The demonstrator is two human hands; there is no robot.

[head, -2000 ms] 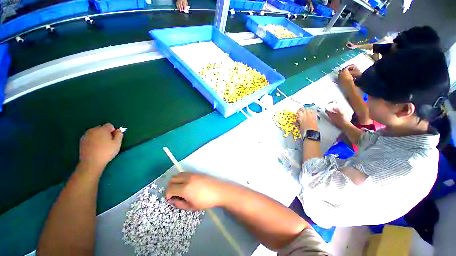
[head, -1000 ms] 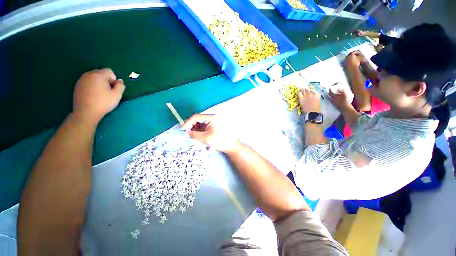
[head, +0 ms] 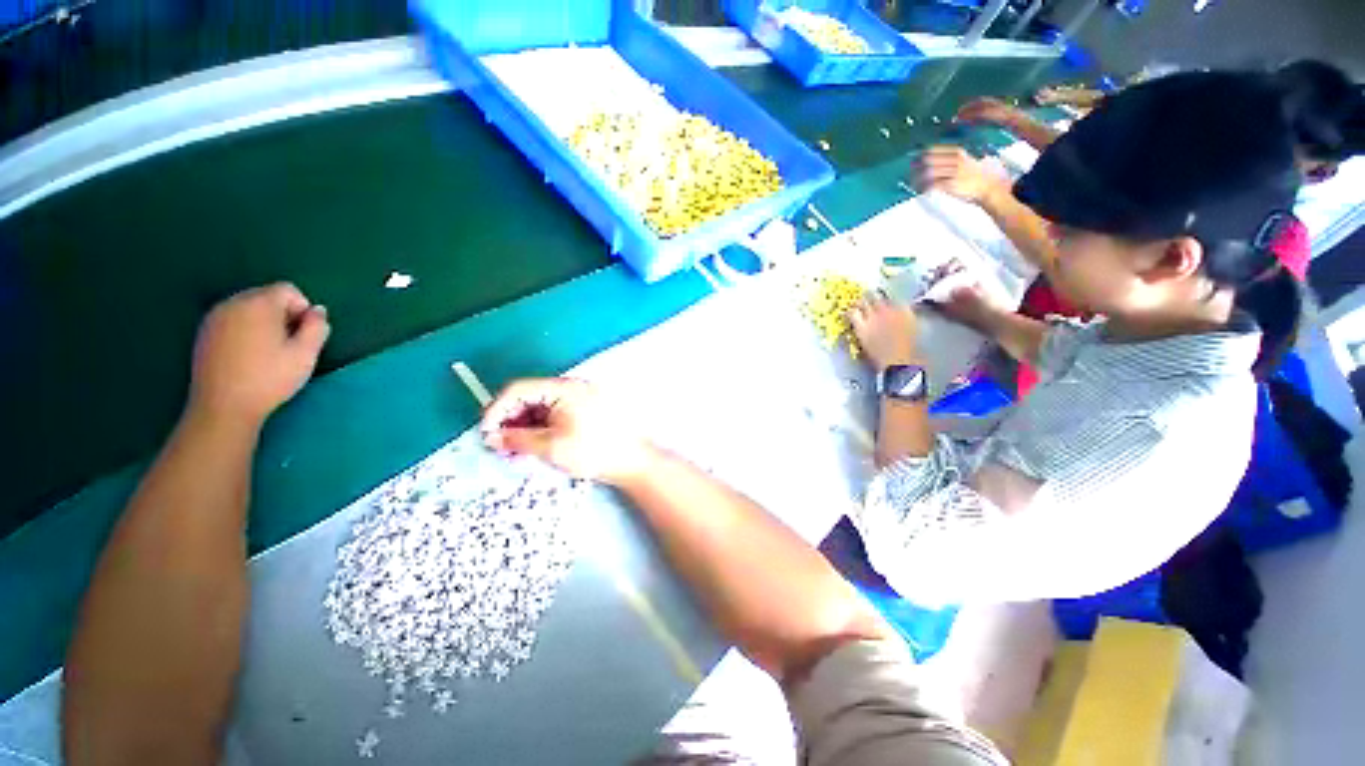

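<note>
A loose pile of small white star-shaped parts (head: 449,569) lies on the grey-white cover (head: 330,718). My left hand (head: 258,352) is over the dark green belt, with its fingers curled in and nothing seen in them. One small white part (head: 398,280) lies on the belt to the right of that hand, apart from it. My right hand (head: 551,425) is at the pile's far right edge, its fingers bent together. A pale spot shows at its fingertips, too blurred to tell whether it is a part.
A blue tray (head: 636,247) with yellow and white parts stands on the belt (head: 120,314). Masking tape (head: 472,383) crosses the cover. At right sits a person in a striped shirt (head: 1108,434) and black cap, hands by a yellow pile (head: 832,311). Other hands show beyond.
The white part at my left fingertips two seconds ago now lies on the belt, away from that hand. My right hand has moved from over the pile to its far edge. The view has shifted.
</note>
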